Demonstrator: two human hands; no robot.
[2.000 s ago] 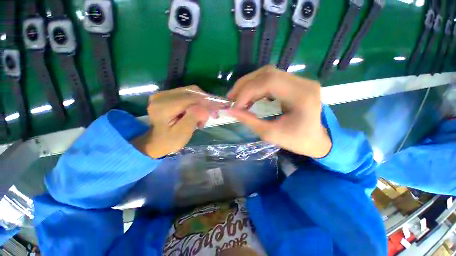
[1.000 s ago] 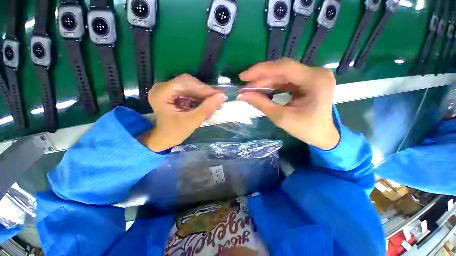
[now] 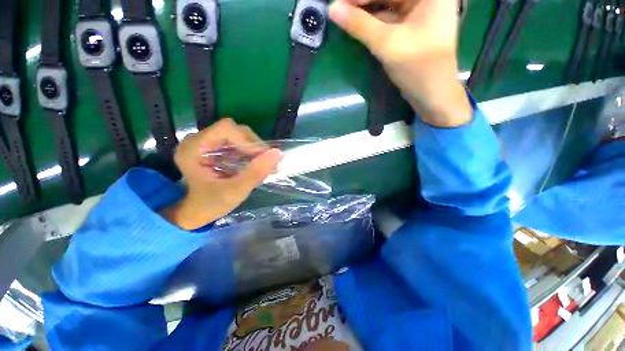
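My left hand (image 3: pixel 223 168) is over the pale edge rail, pinching a clear, glossy protective film (image 3: pixel 298 182) whose free end sticks out to the right. My right hand (image 3: pixel 411 51) is raised over the green belt at the top, partly cut off by the frame edge, thumb beside a smartwatch (image 3: pixel 309 22). That watch lies back up, its round black sensor showing and its dark strap (image 3: pixel 296 89) running toward the rail. Whether the right fingertips hold anything cannot be seen.
More grey watches (image 3: pixel 140 46) lie in a row on the green conveyor belt (image 3: pixel 247 75). The pale edge rail (image 3: pixel 384 142) crosses the view. A crinkled clear poly bag (image 3: pixel 308 233) with a white label lies close to me. Another person's blue sleeve (image 3: pixel 582 199) is at the right.
My right hand has parted from the left and moved up over the belt. My left hand has moved slightly left and down, still with the film. The watches shifted right, then stayed about level.
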